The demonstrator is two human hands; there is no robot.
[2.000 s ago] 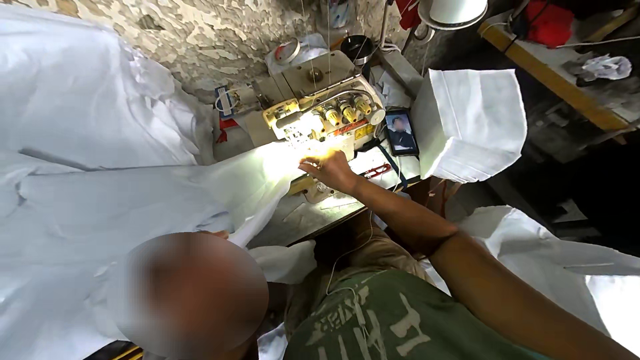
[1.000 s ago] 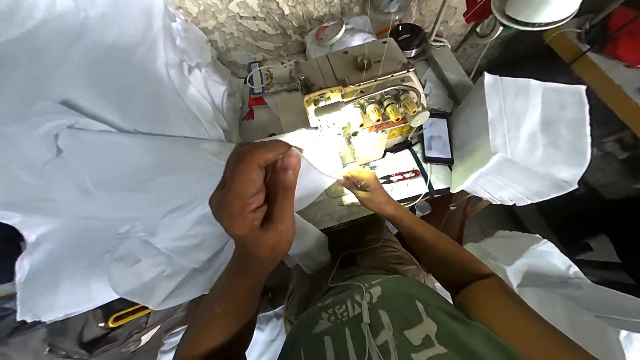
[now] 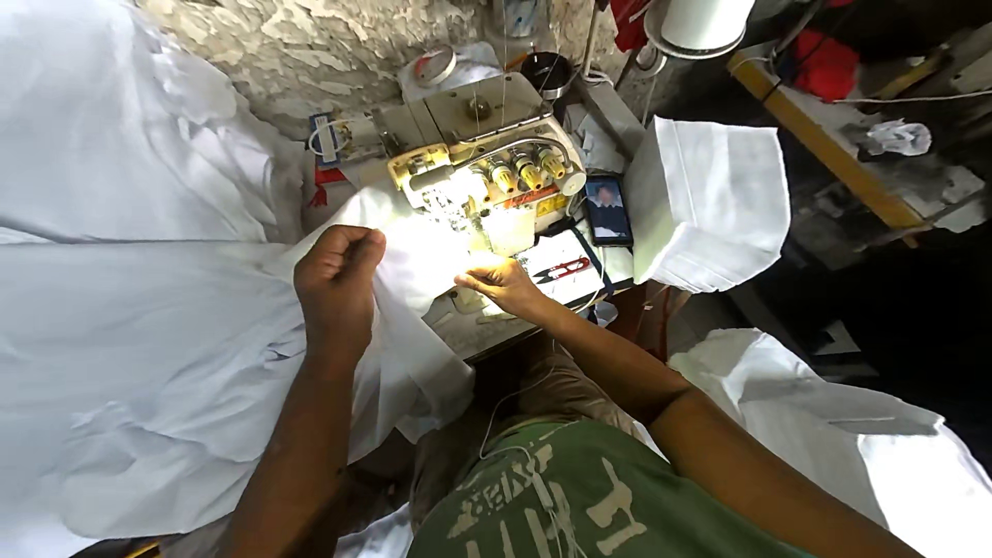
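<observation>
A large white fabric (image 3: 178, 310) spreads over the left side and runs up to the overlock sewing machine (image 3: 480, 116), whose lamp brightly lights the needle area. My left hand (image 3: 339, 279) pinches the fabric between thumb and fingers, left of the machine. Below the needle area, my right hand (image 3: 500, 285) pinches the fabric's edge near the glare; the exact grip is washed out. Red-handled thread snips (image 3: 563, 269) lie just right of my right hand.
A phone (image 3: 608, 211) lies right of the machine, beside a stack of folded white fabric (image 3: 717, 198). More white fabric (image 3: 837, 426) hangs at lower right. A thread cone (image 3: 705, 23) stands at the top. A peeling wall (image 3: 310, 46) is behind the machine.
My left hand, hidden or unclear two seconds ago, came into view holding the fabric and now is farther left of my right hand. My right hand has moved down from the needle area.
</observation>
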